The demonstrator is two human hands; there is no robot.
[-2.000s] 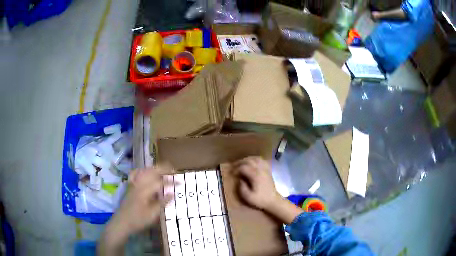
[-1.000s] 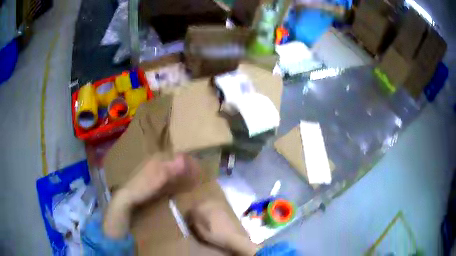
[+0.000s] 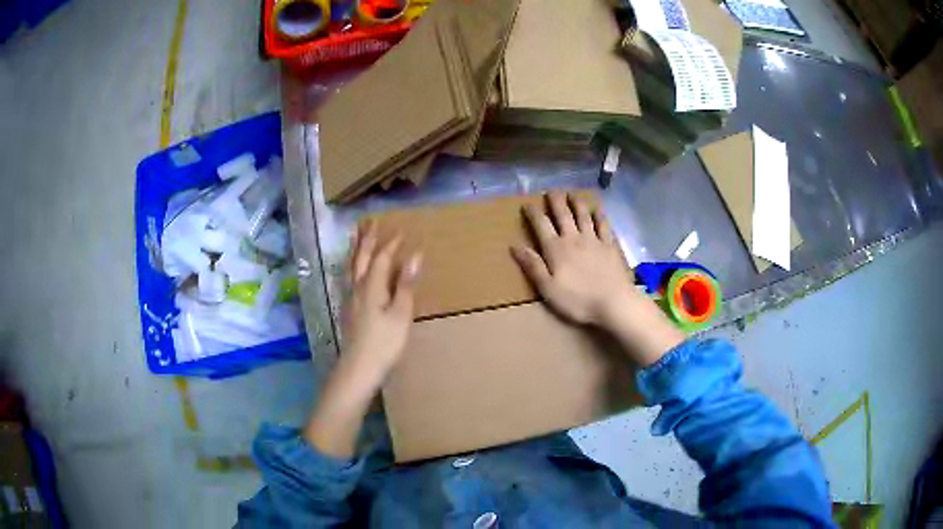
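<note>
A brown shipping carton point(image 3: 496, 377) stands at the bench's near edge against my body. Its top flaps are folded down and meet at a dark seam with no tape on it. My left hand point(image 3: 381, 294) rests at the carton's left side, fingers on the far-left edge. My right hand point(image 3: 574, 258) lies flat with spread fingers on the far flap at the right. Neither hand grips anything. The carton's contents are hidden. A tape dispenser point(image 3: 691, 297) with a green roll and orange core lies just right of the carton.
A blue waste bin point(image 3: 152, 300) of white paper stands left of the bench. Stacked cardboard pads point(image 3: 564, 67) fill the bench back, with a serial number label sheet point(image 3: 695, 72) on them. The red tape tray point(image 3: 331, 47) is behind. A white strip point(image 3: 770, 201) lies right on cardboard.
The flaps that stood open, showing rows of white boxes, are now folded down. Both hands have moved onto the closed top. The view has tilted down.
</note>
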